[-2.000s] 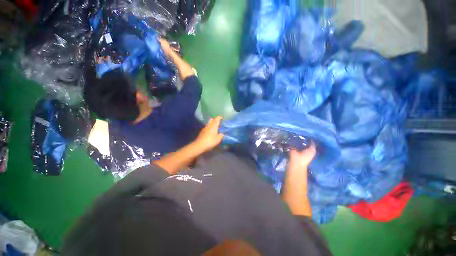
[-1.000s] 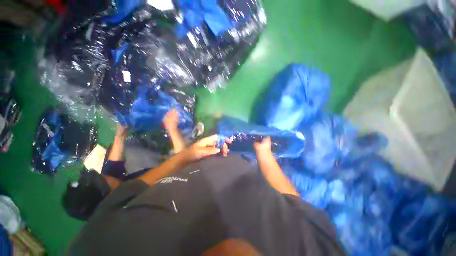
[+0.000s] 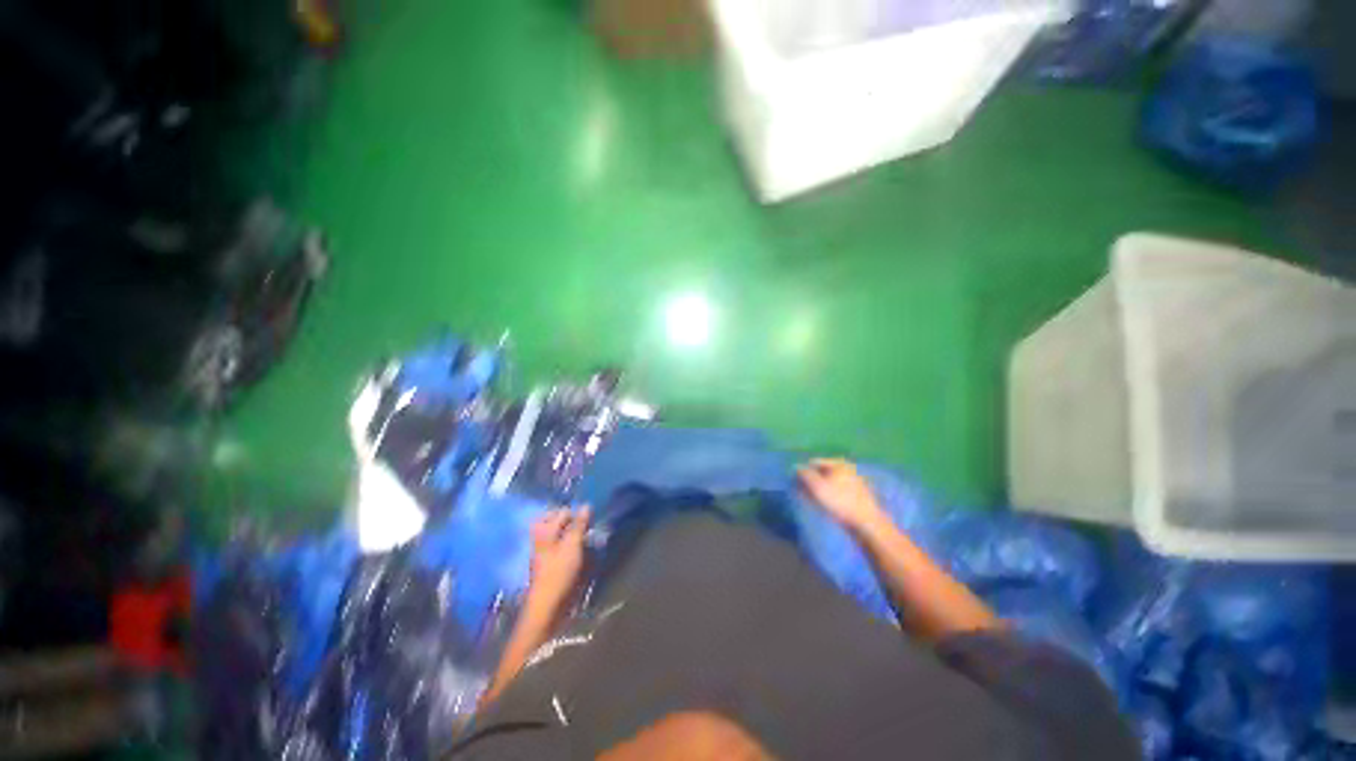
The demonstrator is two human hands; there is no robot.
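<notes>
A blue plastic bag [image 3: 684, 458] is stretched between my two hands, low in front of my body. My left hand [image 3: 556, 547] is closed at its left end and my right hand [image 3: 836, 488] at its right end. The picture is blurred, so the exact finger grip is unclear. What is inside the bag cannot be told. Polybagged dark garments [image 3: 558, 424] with shiny film lie just beyond and left of my left hand, mixed with blue plastic.
Filled blue bags [image 3: 1219, 639] lie on the green floor [image 3: 491, 193] at the lower right. One white tub [image 3: 1219, 402] stands at the right, another [image 3: 848, 112] at the top. Another blue bag [image 3: 1234, 112] is top right. A red thing [image 3: 146, 622] is lower left. Dark goods line the left.
My view has swung to open floor and white tubs. The blue bag now spans flatter between my hands, which are farther apart than one second ago. The other person is no longer seen.
</notes>
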